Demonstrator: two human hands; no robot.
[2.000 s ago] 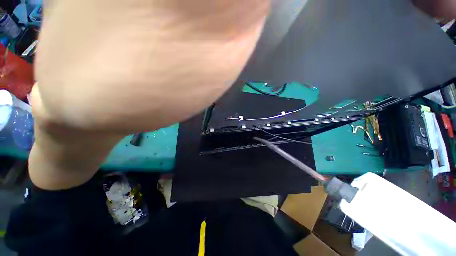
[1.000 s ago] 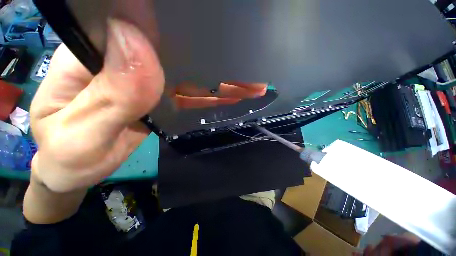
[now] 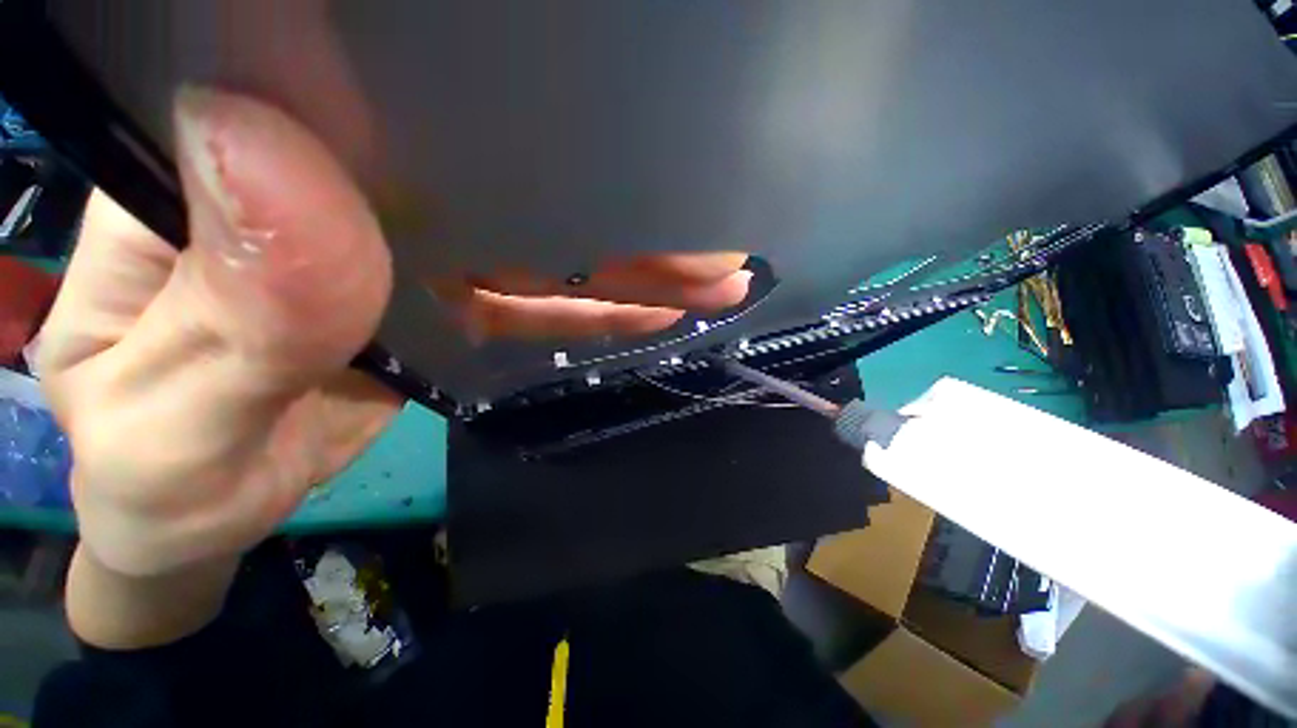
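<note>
A large dark display panel (image 3: 612, 128) leans over the bench and fills the upper view. My left hand (image 3: 214, 313) grips its left edge, thumb on the face; fingers show through a cutout. A white cartridge gun (image 3: 1081, 526) comes in from the lower right. Its thin nozzle (image 3: 785, 390) points to the panel's lower rim (image 3: 854, 330); whether the tip touches cannot be told. Thin pale wires lie by the rim. My right hand (image 3: 1159, 700) is a dim, cut-off patch under the gun's rear; its grip is hidden. A black sheet (image 3: 640, 498) lies below.
An open carton (image 3: 882, 569) with slim dark parts stands on the floor at lower right. The green bench (image 3: 925, 377) holds stacked black housings (image 3: 1138, 320), orange-and-white cables and small tools at right. A bag with white pieces (image 3: 349, 609) is below the bench at left.
My left hand has come down from the upper left and gripped the panel edge, then shifted slightly left with it. The gun and nozzle have moved left and up along the rim.
</note>
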